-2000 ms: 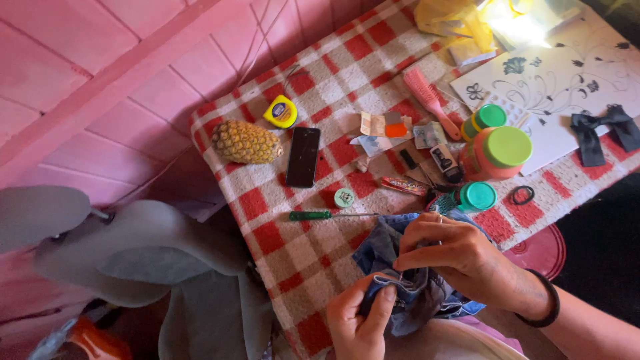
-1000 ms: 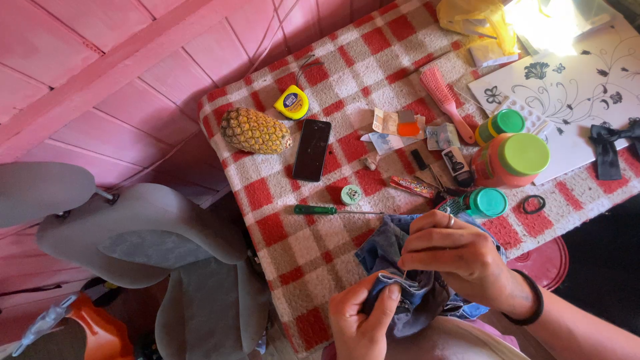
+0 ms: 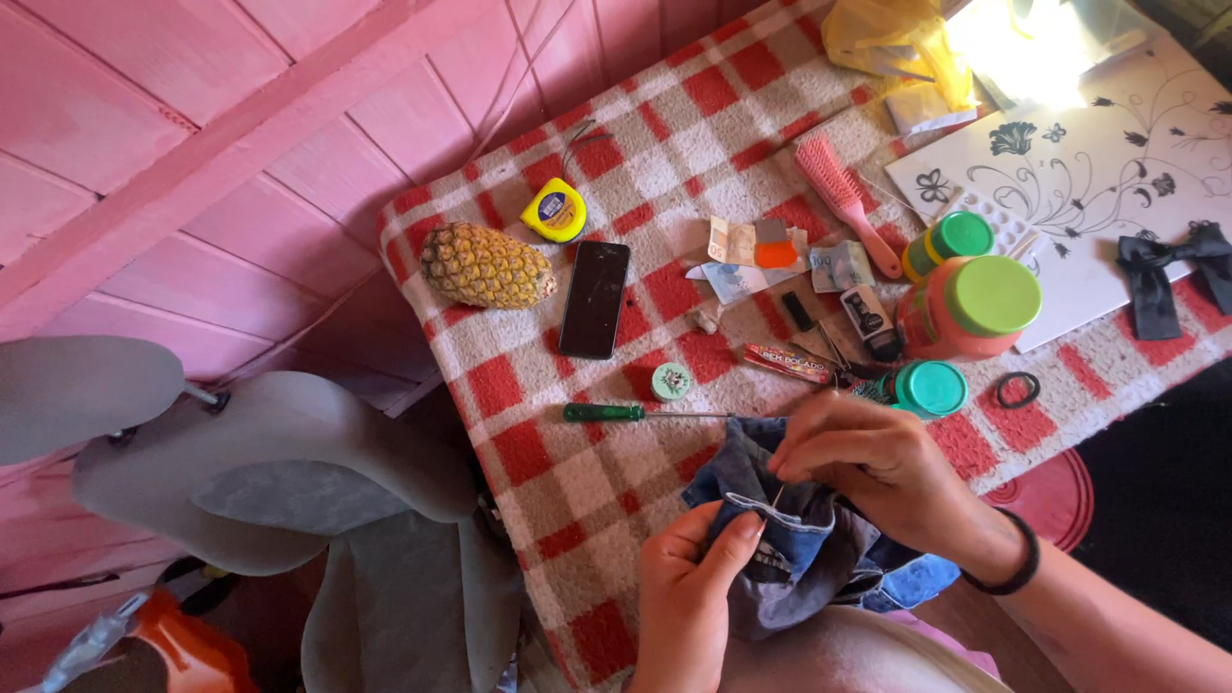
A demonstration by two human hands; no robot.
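Blue denim cloth [image 3: 760, 481], a garment with a dark lining, lies bunched over the lap at the table's near edge. My left hand [image 3: 695, 587] pinches its folded hem between thumb and fingers. Just above the hem, my right hand [image 3: 857, 457] holds a thin needle [image 3: 779, 495] between thumb and fingertips, its lower end at the cloth. Any thread is too fine to make out. A green-handled screwdriver [image 3: 604, 413] lies on the table left of the denim, its shaft pointing toward the cloth. A teal-lidded jar [image 3: 936, 389] stands just beyond my right hand.
The checked tablecloth [image 3: 577, 472] bears a pineapple [image 3: 488, 266], tape measure [image 3: 555, 211], phone [image 3: 595, 299], round tin [image 3: 671, 382], banknotes [image 3: 733, 242], pink hairbrush [image 3: 847, 204], lime-lidded jar [image 3: 967, 308] and black bow [image 3: 1171, 279]. A grey car seat [image 3: 279, 472] stands left, by the pink wall.
My right hand has lifted a little and turned, and the needle now shows between it and the hem. My left hand keeps its grip on the denim.
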